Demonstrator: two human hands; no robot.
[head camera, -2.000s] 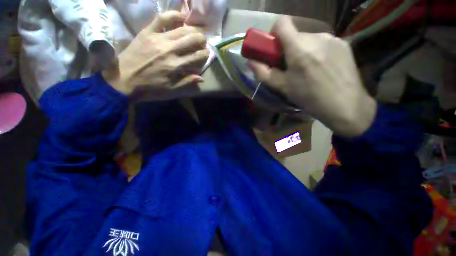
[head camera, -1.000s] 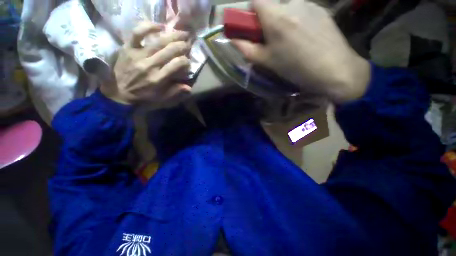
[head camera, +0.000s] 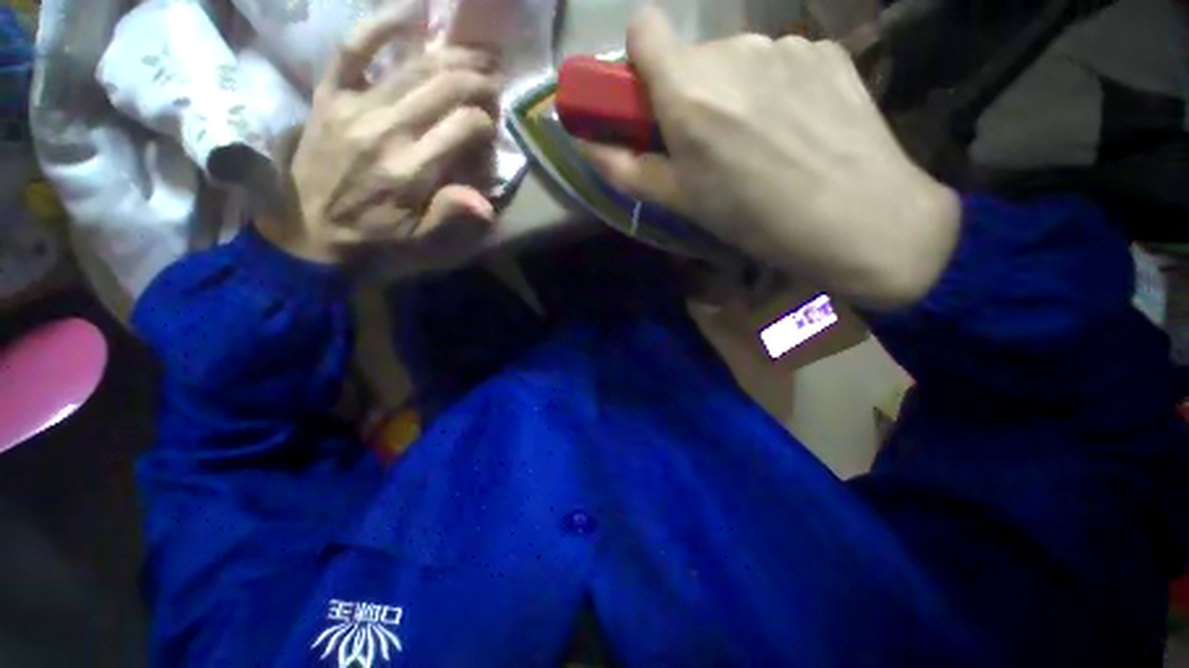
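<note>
A white and pale pink garment (head camera: 485, 29) lies at the top, partly on a beige board (head camera: 548, 215). Its white patterned part (head camera: 196, 85) hangs in folds at the left. My left hand (head camera: 398, 157) holds the pink part near its edge with bent fingers, which hide some of the cloth. My right hand (head camera: 795, 157) is closed around the red handle (head camera: 606, 102) of a tool that looks like an iron. Its pointed, curved body (head camera: 574, 163) has green and yellow edge lines and points left, close beside the cloth edge and my left fingers. Whether it touches the cloth is unclear.
A pink rounded shape (head camera: 50, 381) is at the left edge. A brown box-like thing with a bright white label (head camera: 798, 326) is below my right wrist. My blue smock (head camera: 574, 483) fills the lower middle. Dark blurred items are at the upper right.
My right hand has moved left with the red-handled tool, bringing its tip closer to my left hand. My left fingers are more spread over the cloth. The view has shifted slightly.
</note>
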